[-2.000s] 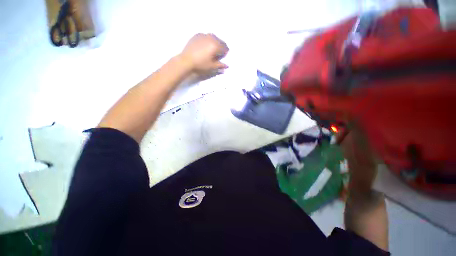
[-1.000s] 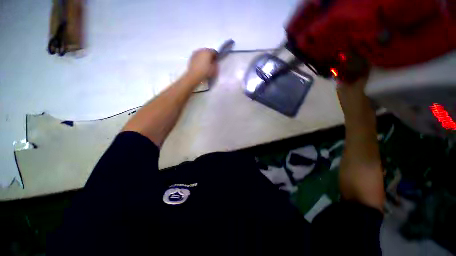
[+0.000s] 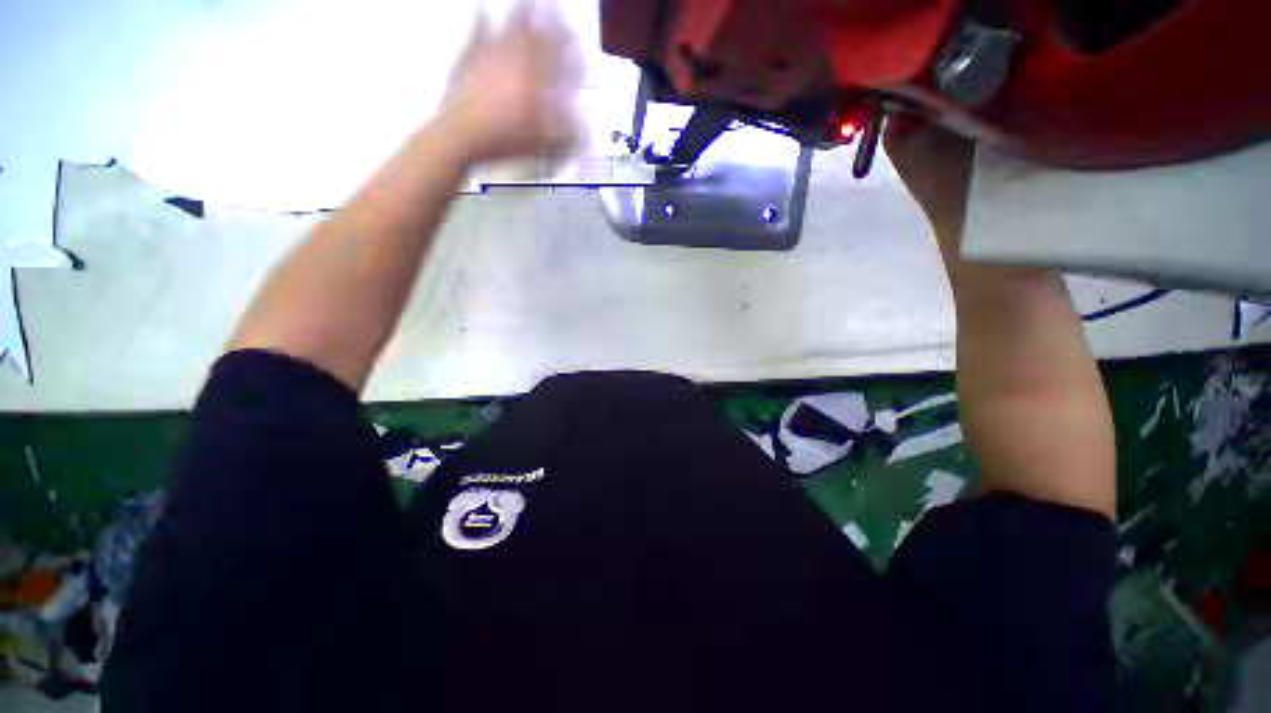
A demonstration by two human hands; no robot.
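The red electric fabric cutter [image 3: 836,56] fills the upper right. Its grey base plate [image 3: 718,212] lies flat on the table, its back part overlapped by the white-topped fabric lay [image 3: 321,126]. The dark knife standard stands at the lay's dark cut edge. My right hand [image 3: 923,144] is at the cutter's handle, mostly hidden by the red body and pale control box [image 3: 1115,223]. My left hand [image 3: 519,87] is over the lay, left of the standard. It is blurred and bleached by glare, so its fingers and any content are unclear.
The pale table [image 3: 558,300] runs across in front of me, its near edge close to my body. A notched lay edge with a small dark scrap [image 3: 184,206] is at the left. White and dark offcuts [image 3: 822,429] litter the green floor [image 3: 878,502]. A dark cord curves at the right.
The cutter and base plate have turned and moved left, and the plate now meets the lay's edge. My left hand has moved left and up; the grey thing at it earlier no longer shows.
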